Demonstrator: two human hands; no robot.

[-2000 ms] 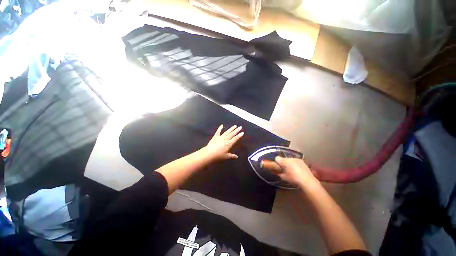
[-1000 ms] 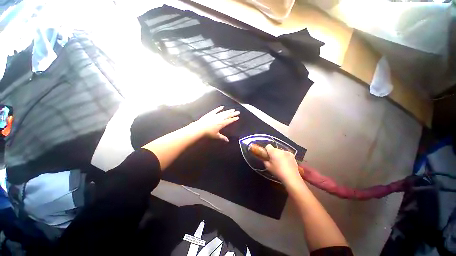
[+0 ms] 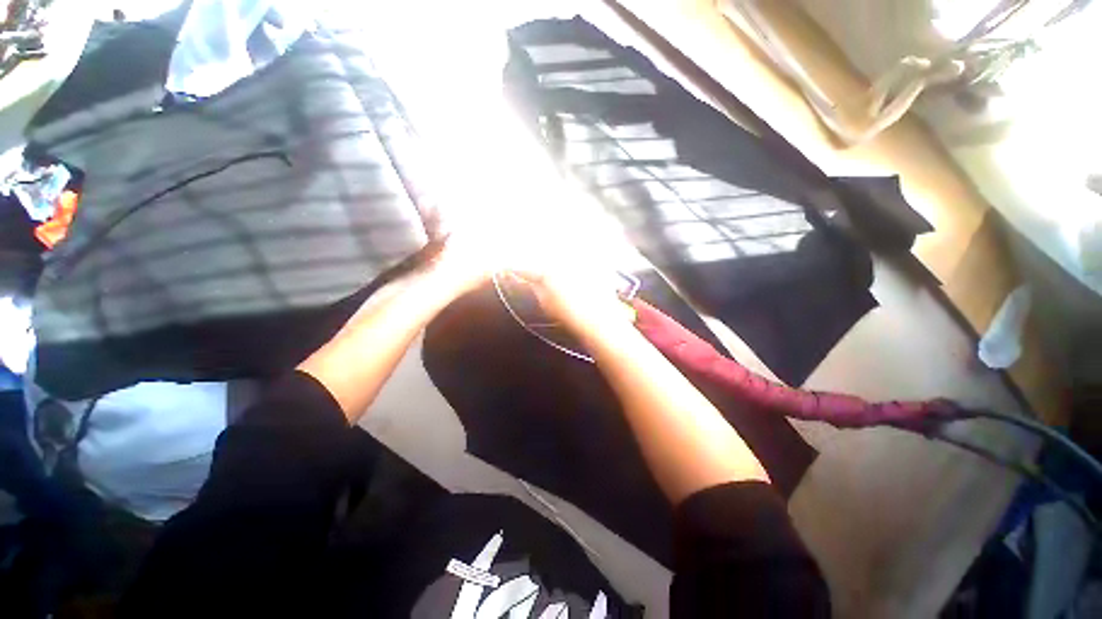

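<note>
A black cut piece (image 3: 580,411) lies on the pale table in front of me, its far end lost in sun glare. My right hand (image 3: 532,290) is closed around the handle of the steam iron (image 3: 544,333), which rests on the piece's far left part; glare hides most of the iron. The red cloth-wrapped hose (image 3: 773,393) runs right from its rear. My left hand (image 3: 465,266) is beside it at the piece's far left edge, washed out by glare, so its fingers cannot be made out.
A second black panel (image 3: 725,218), striped by sun, lies at the far side. A large dark garment pile (image 3: 242,218) is at the left, with a pale bundle (image 3: 151,441) below it. A small white item (image 3: 1004,327) stands at the far right edge. Thin thread (image 3: 556,514) lies near me.
The iron and my right hand have moved left and away from me along the piece. My left hand has moved from its middle to the far left edge. The view has turned left.
</note>
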